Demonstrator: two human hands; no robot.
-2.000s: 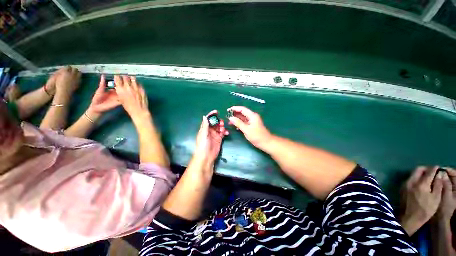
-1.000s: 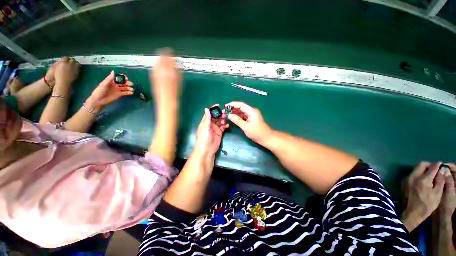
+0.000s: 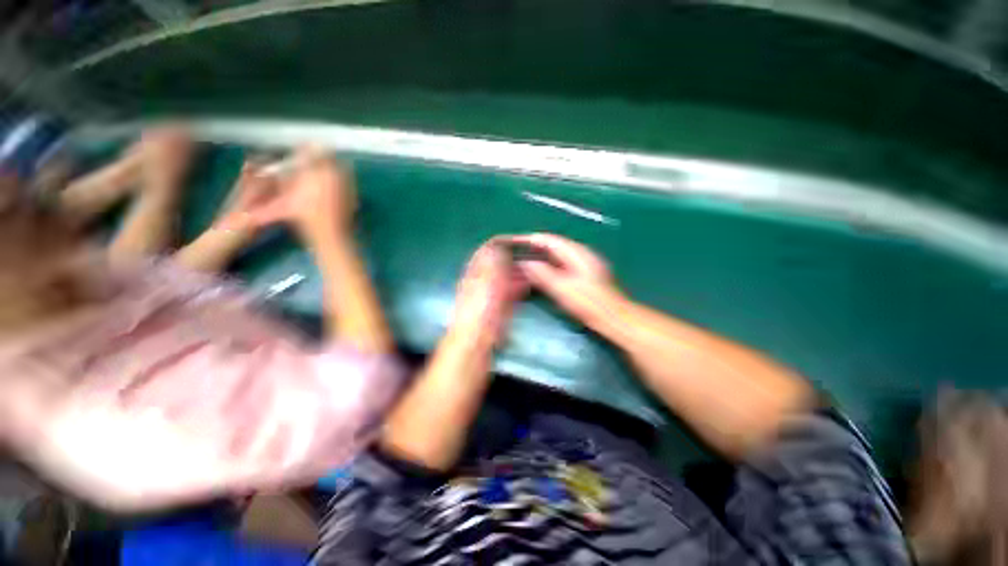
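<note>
The frame is blurred. My left hand (image 3: 487,285) and my right hand (image 3: 569,271) meet over the green bench in front of me. A small dark device housing (image 3: 523,252) shows between their fingertips, mostly covered by the fingers. The small circuit board cannot be made out now. The thin white tweezers (image 3: 569,207) lie on the green surface beyond my hands, near the rail.
A white rail (image 3: 520,155) crosses beyond the bench, with a blurred dark patch on it. A person in pink (image 3: 188,376) sits at left, hands over the bench. Another person's arms show farther left. A blurred hand (image 3: 964,475) is at the right edge. A blue stool (image 3: 210,544) is at lower left.
My hands have come together around the dark housing; before, they were slightly apart, with the board in my right fingertips. The view has shifted and blurred. The neighbour's raised hand has returned to their other hand.
</note>
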